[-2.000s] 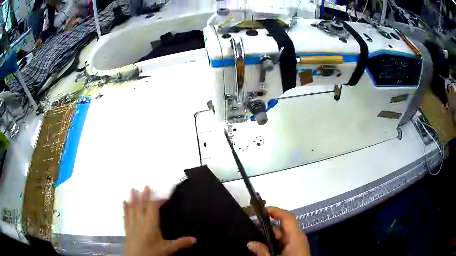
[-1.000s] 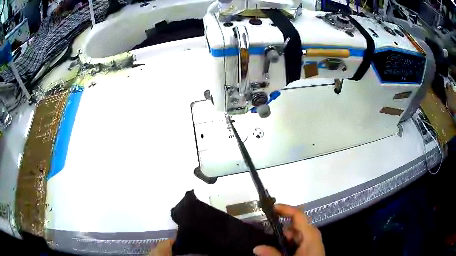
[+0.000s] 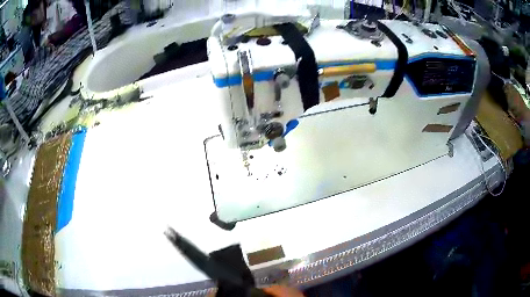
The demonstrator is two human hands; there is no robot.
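The dark scissors (image 3: 190,250) point up and left over the table near its front edge, blurred, with the blade tips close together. A black fabric piece (image 3: 229,261) lies against the blades, mostly cut off by the bottom edge. My right hand (image 3: 282,290) is at the bottom edge, blurred and cut off, at the handle end of the scissors. My left hand is out of the picture. The white sewing machine (image 3: 267,87) stands behind, with its presser foot and needle area (image 3: 247,156) free of fabric.
Brown tape (image 3: 43,203) and a blue strip (image 3: 71,180) are at the table's left. A measuring tape (image 3: 360,258) runs along the front edge. A trough (image 3: 113,72) holding dark cloth is behind the machine. A wooden handle (image 3: 348,69) is strapped to the machine arm.
The scissors have swung left, away from the needle area, and are lower. The fabric shows less, near the bottom edge. My left hand has left the picture. The camera view has shifted.
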